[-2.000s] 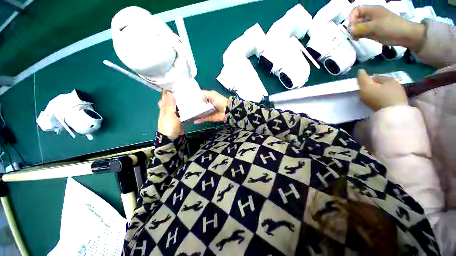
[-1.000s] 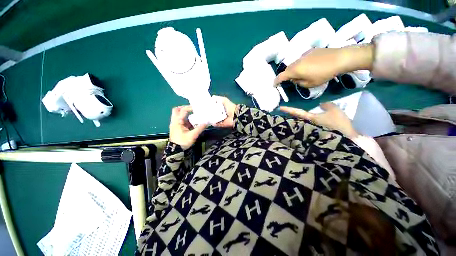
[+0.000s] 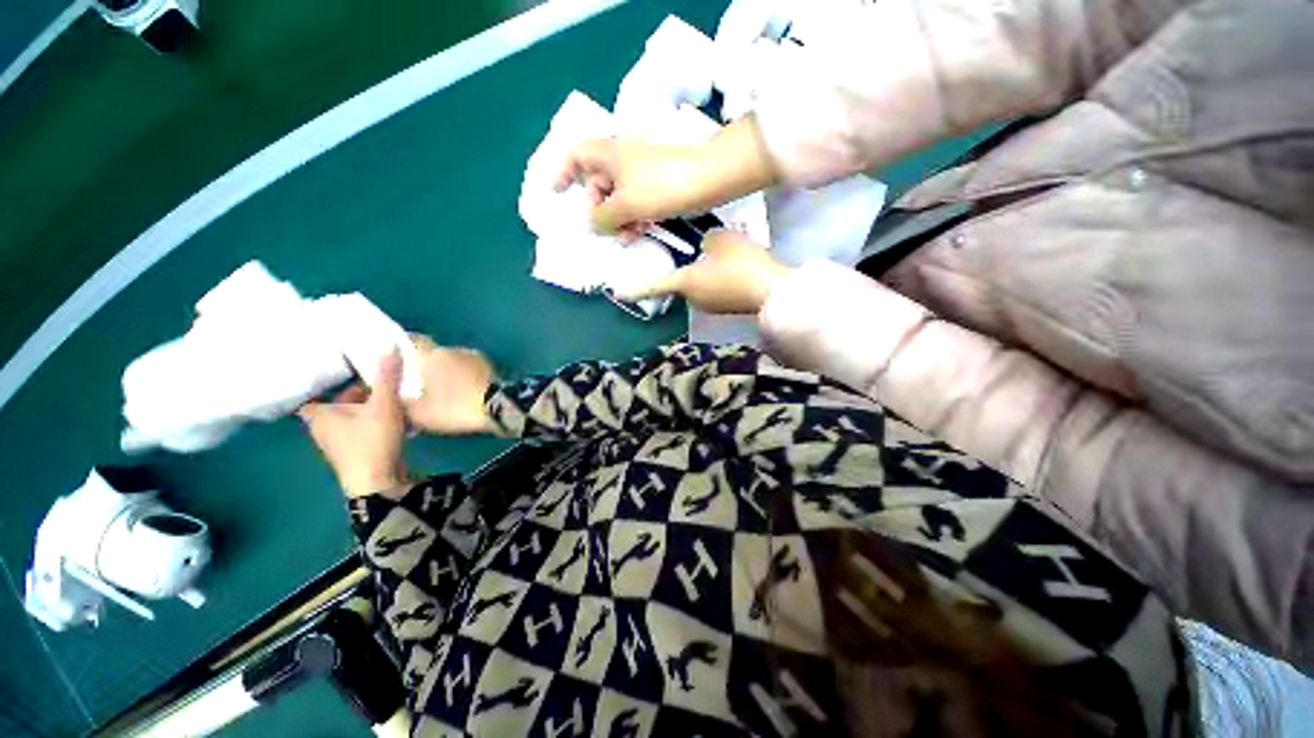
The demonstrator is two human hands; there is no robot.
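A white security camera is held low over the green bench, lying sideways with its blurred rounded head to the left and its squared mounting base to the right. My left hand has its fingers on the underside of the base. My right hand grips the base from the right, its fingers partly hidden behind it. The antennas cannot be made out clearly.
Another white camera lies at the lower left. A neighbouring worker's hands touch a camera in the row on the right, beside a white sheet. A pale tube frame with a black joint stands at the bench's near edge.
My hands have moved left with the camera, which has tipped from upright to sideways. The view has turned. The neighbour's two hands have closed in on a camera.
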